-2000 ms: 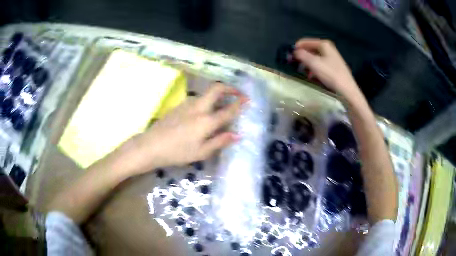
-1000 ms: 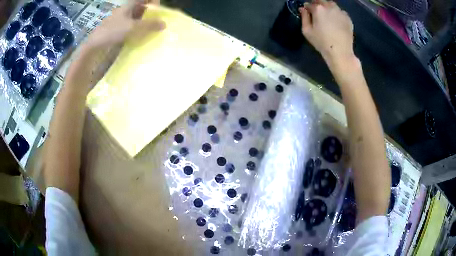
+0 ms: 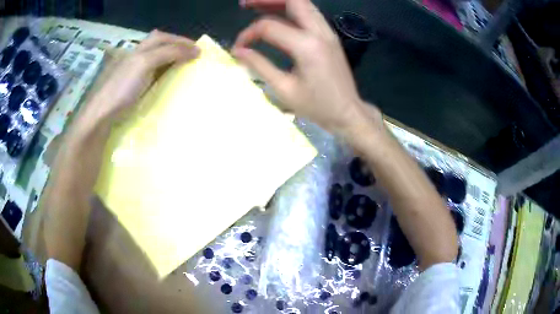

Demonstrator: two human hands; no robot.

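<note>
My left hand (image 3: 144, 70) grips the upper left edge of the pale-yellow cloth (image 3: 196, 165), which is spread and overexposed. My right hand (image 3: 301, 67) is just beyond the cloth's upper right edge, fingers apart and curved, with nothing visible in it; its top is cut off by the picture's edge. A rolled clear film (image 3: 298, 227) lies right of the cloth, partly under it. Round black discs (image 3: 359, 211) lie right of the roll. A clear sheet with small black dots (image 3: 227, 288) shows below the cloth.
A black cylindrical part (image 3: 353, 27) stands on the dark belt (image 3: 417, 80). A clear pack of discs (image 3: 24, 92) lies at far left. Printed card (image 3: 482, 214) edges the board. Spare yellow sheets (image 3: 522, 257) lie at right, below a pale metal bar (image 3: 531, 167).
My right hand has left the black cylindrical part and moved left to the cloth's far edge. The cloth appears lower and larger, now covering many of the dots. My left hand still holds it.
</note>
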